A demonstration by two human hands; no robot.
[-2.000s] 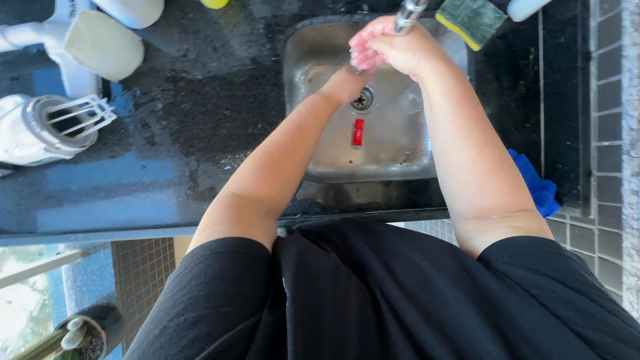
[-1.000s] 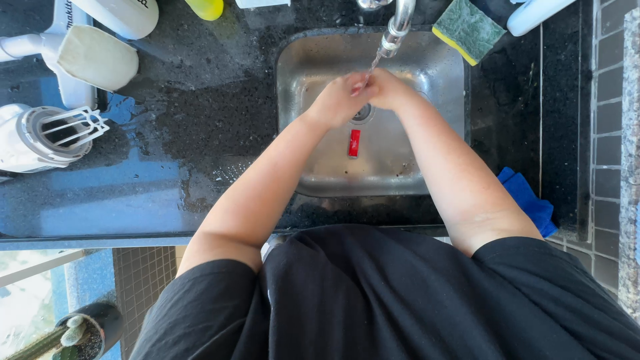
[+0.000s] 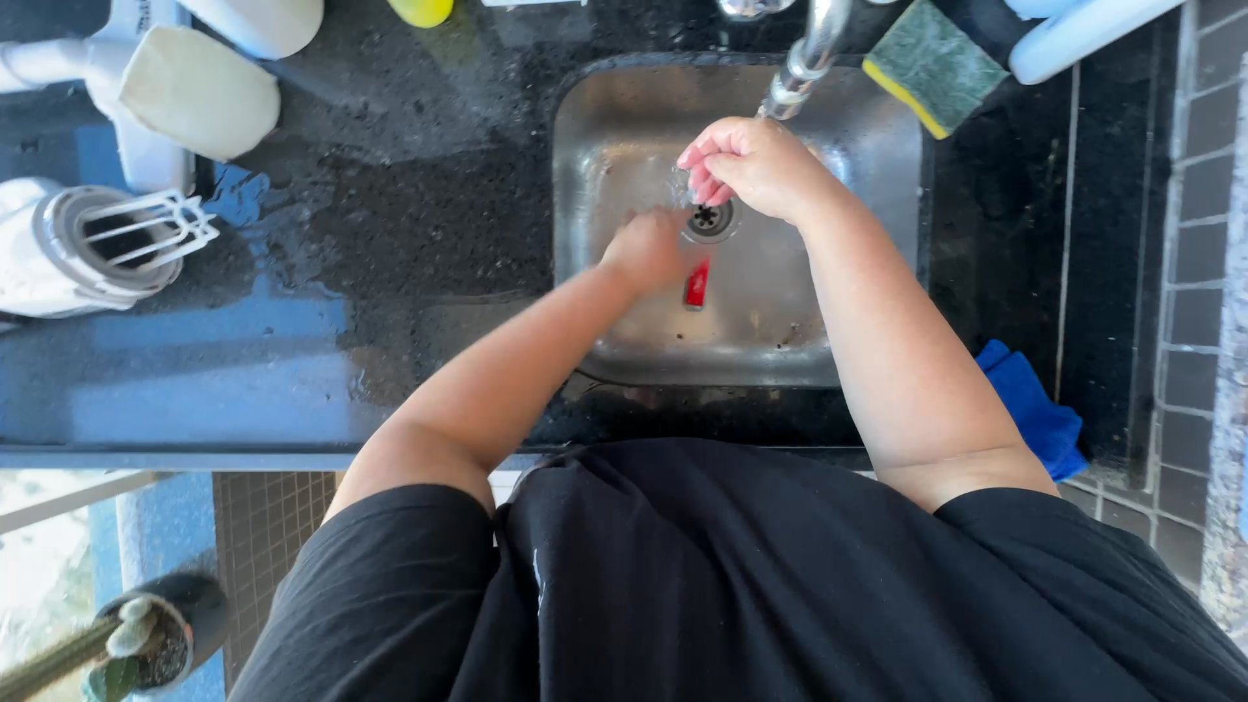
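Over the stainless steel sink, my right hand is just below the metal faucet, with its fingers bent and wet and no object seen in it. My left hand, blurred by motion, is lower and to the left, apart from the right one; its finger positions are unclear. Between the hands shows the sink drain. A small red object lies on the sink floor just below the drain, close to my left hand.
A green and yellow sponge lies right of the faucet. A blue cloth rests at the counter's right front. A white appliance part with a wire beater and a cream-coloured container stand left. Below left is a potted cactus.
One second ago my hands were together under the faucet. They have come apart, my left hand moving down and to the left. The red object remains in the sink.
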